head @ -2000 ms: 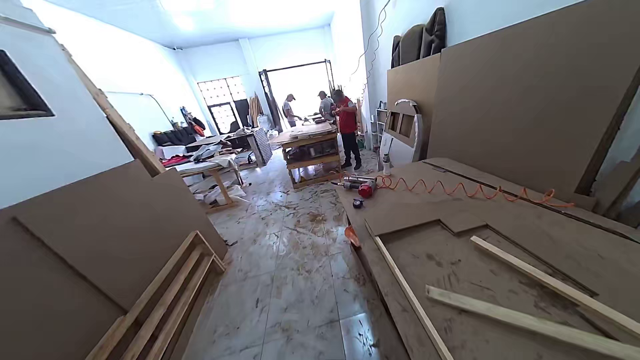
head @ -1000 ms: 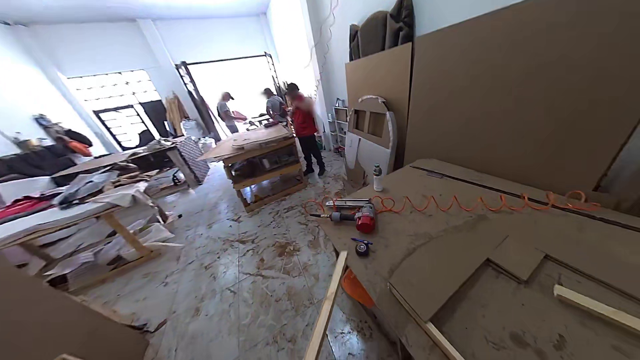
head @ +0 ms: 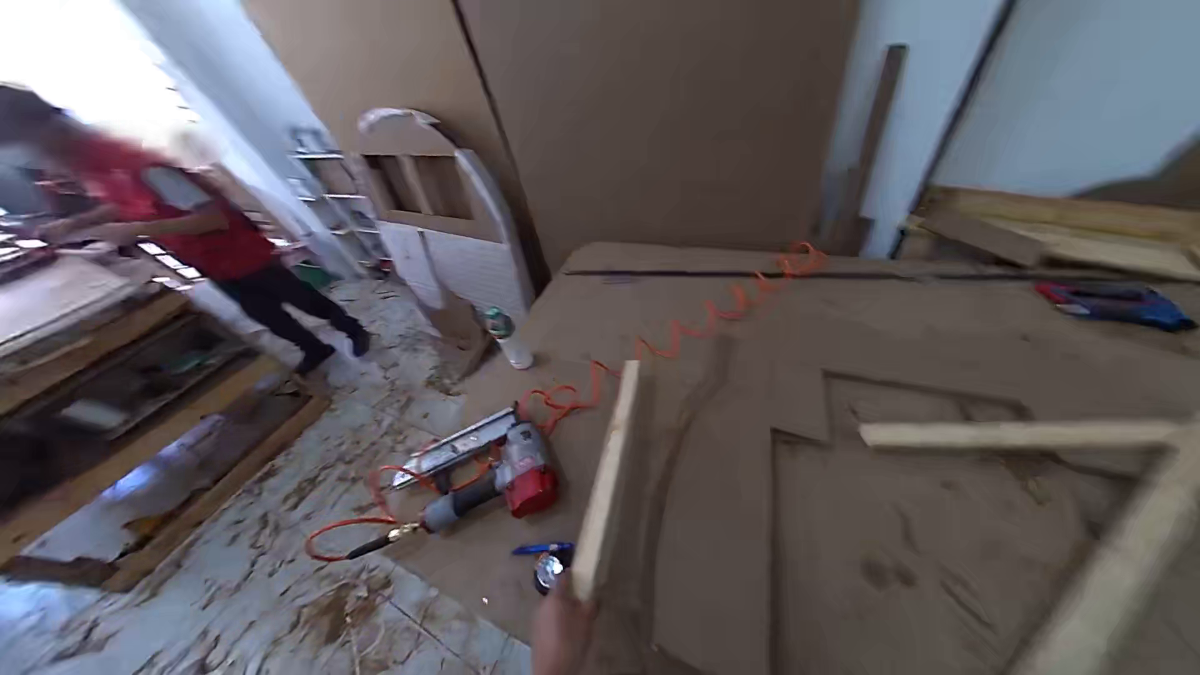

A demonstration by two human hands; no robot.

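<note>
At the bottom centre, my left hand [head: 562, 630] grips the lower end of a pale wooden strip [head: 607, 478], which points up and away over a brown board [head: 712, 562] on the table. My right hand is out of view. Left of the strip lies a pneumatic stapler [head: 497, 469] with a red cap, joined to an orange coiled air hose [head: 675, 337]. Near my hand are a blue pen-like item [head: 544, 548] and a small round dark-and-silver item [head: 550, 570]. Two more wooden strips, one crosswise [head: 1012, 435] and one slanting [head: 1116, 562], are at the right.
A bottle [head: 509, 339] stands at the table's left edge. A blue and red hand tool [head: 1116, 306] lies far right. Beyond are a curved frame [head: 450, 225] and leaning brown panels [head: 656, 122]. A person in red [head: 206, 225] stands at a wooden workbench [head: 131, 394]; the floor bears scraps.
The view has swung right and nearer the table. My left hand has come into sight on the strip, which now lies over the board rather than beside the table edge.
</note>
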